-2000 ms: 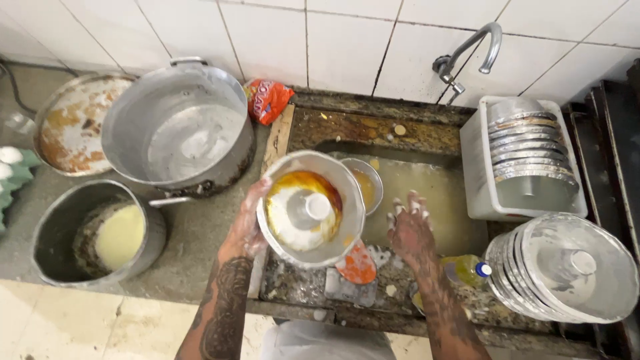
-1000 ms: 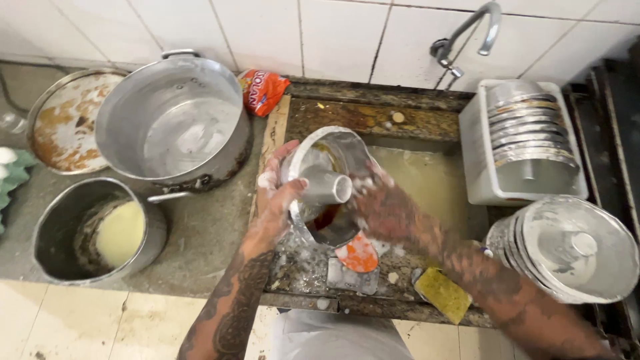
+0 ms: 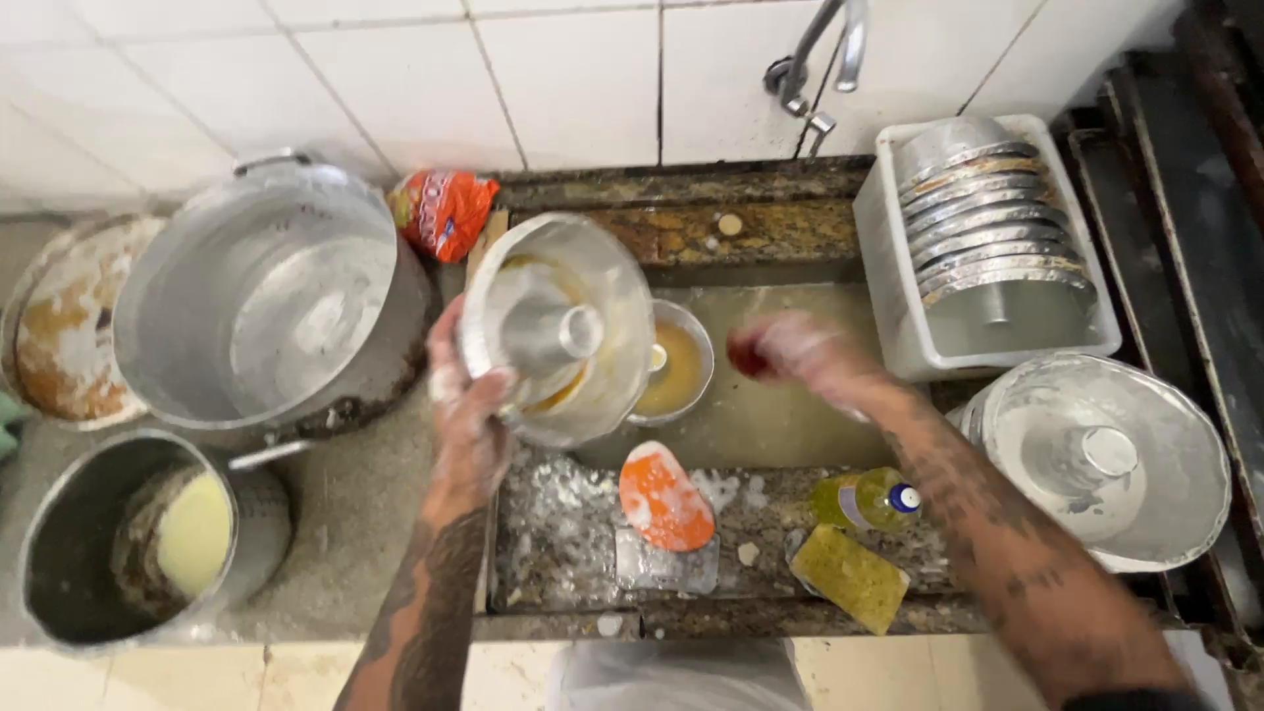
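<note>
My left hand [image 3: 472, 410] grips the rim of a metal tube cake pan [image 3: 617, 365], tilted to the right, with brown residue inside. Over the murky water in the sink [image 3: 780, 434] is my soapy right hand [image 3: 800, 355], blurred by motion; a dark reddish thing shows at its fingers, too blurred to name. Between the hands, a smaller tube pan [image 3: 691, 331] with yellowish liquid sits in the sink. An orange soapy scraper-like piece [image 3: 664, 499] lies on the front ledge, near a yellow sponge [image 3: 851, 581] and a bottle of yellow-green liquid [image 3: 861, 501].
A large aluminium pot [image 3: 296, 296], a smaller pot [image 3: 59, 553], a stained round lid or tray [image 3: 59, 336] and an orange packet [image 3: 449, 212] occupy the left counter. At right, a white bin [image 3: 889, 247] holds several pans beside stacked tube pans [image 3: 1185, 474]. A faucet [image 3: 805, 59] projects from the wall.
My right hand has moved away from the held pan to the right, over the sink water. The pan remains in my left hand, and the smaller pan in the sink shows again.
</note>
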